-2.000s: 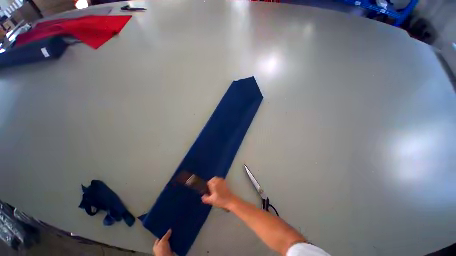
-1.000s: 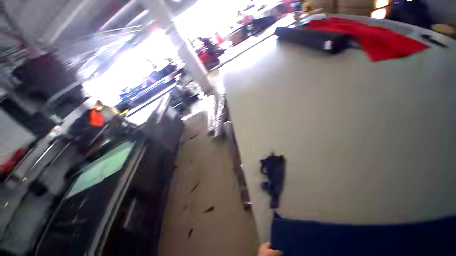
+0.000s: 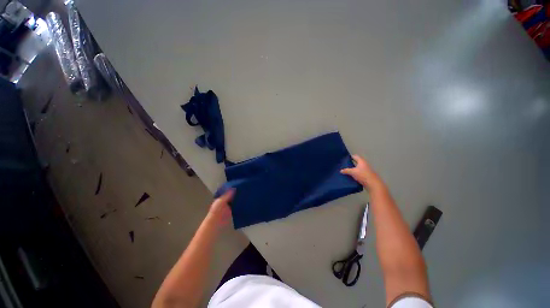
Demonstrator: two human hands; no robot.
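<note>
The navy-blue fabric piece (image 3: 289, 180) lies at the table's near edge, now a shorter, roughly rectangular bundle. My left hand (image 3: 222, 207) holds its left end. My right hand (image 3: 360, 172) holds its right end, thumb on top. Fabric shears (image 3: 357, 251) with black handles lie on the table below my right hand, blades towards the fabric. The dark brown cloth weight (image 3: 427, 227) lies to the right of my right forearm, which partly covers it. Crumpled navy offcut strips (image 3: 208, 123) lie beyond the fabric's left end.
The pale grey table (image 3: 313, 66) has its edge running diagonally on the left. Plastic-wrapped rolls (image 3: 75, 54) stand beyond that edge. Dark scraps (image 3: 142, 199) lie on the floor. A dark machine or cabinet (image 3: 36, 222) is at far left. Red and blue items (image 3: 534, 24) show at top right.
The long fabric is now a shorter bundle held at both ends. The weight is off the fabric, lying to the right. My view swung left and came back to the table.
</note>
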